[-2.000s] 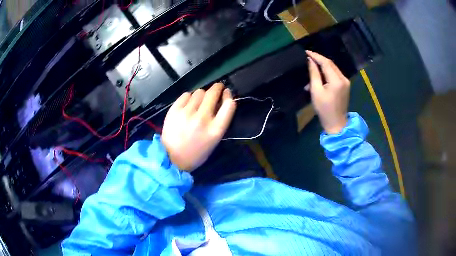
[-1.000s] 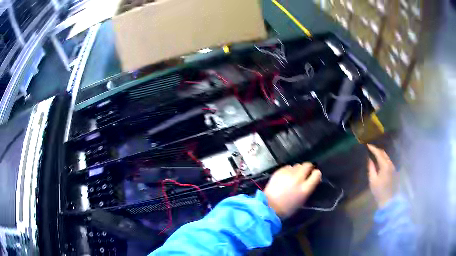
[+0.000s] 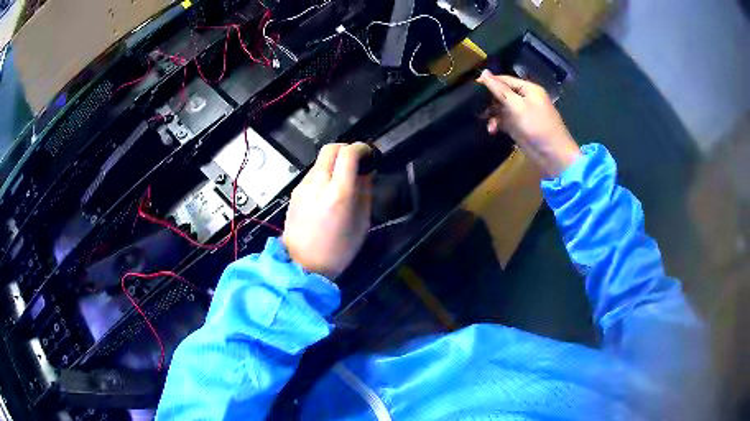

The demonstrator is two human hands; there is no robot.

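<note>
A long black housing (image 3: 448, 177) lies diagonally in front of me, nearest my body. A matte black oblong part, perhaps a speaker box (image 3: 432, 113), lies along its right part. My left hand (image 3: 329, 210) has its fingers curled over the left end of this part, with a dark round piece at the fingertips. My right hand (image 3: 530, 119) is at its right end, thumb and index finger close together; whether they pinch anything is unclear. A thin pale cable (image 3: 413, 193) loops beside my left hand over the housing.
More black housings lie side by side to the left, with silver metal plates (image 3: 255, 168), red wires (image 3: 148, 210) and white cables (image 3: 440, 29). A cardboard carton (image 3: 90, 41) stands at the upper left. Brown cardboard (image 3: 503, 201) shows below my right hand.
The view swung toward the left housings and back. Both hands stay at the two ends of the black part. The pale cable loop has changed shape beside my left hand.
</note>
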